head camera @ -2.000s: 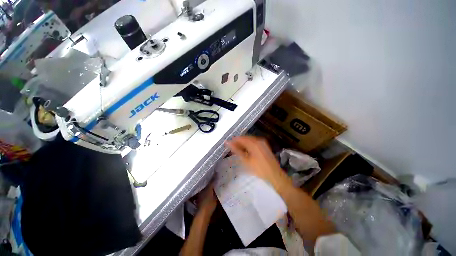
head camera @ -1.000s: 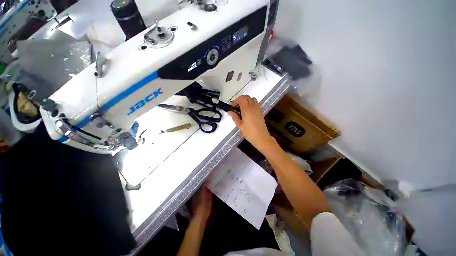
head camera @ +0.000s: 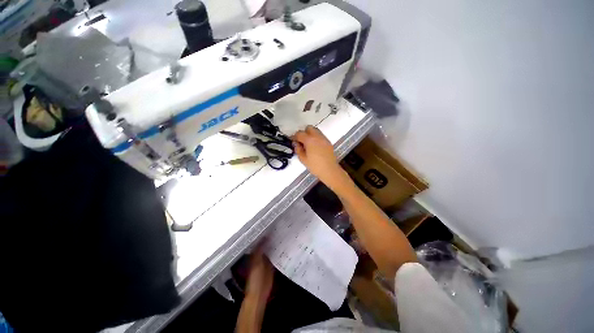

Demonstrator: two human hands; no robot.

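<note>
My right hand is on the white machine table, its fingertips closed around the end of a small black object that lies partly under the machine arm. Black-handled fabric shears lie just left of my fingers. My left hand is low in front of the table edge and holds a white printed sheet by its left side; the fingers are blurred. The sheet hangs tilted below the edge.
The white JACK sewing machine stands on the table. Black cloth covers the left end. A tool with a wooden handle lies beside the shears. A cardboard box and clear plastic bags are at right, near the wall.
My right hand has come from above the sheet onto the table and taken hold of the black object's end. The sheet has shifted slightly in my left hand. The camera view has shifted.
</note>
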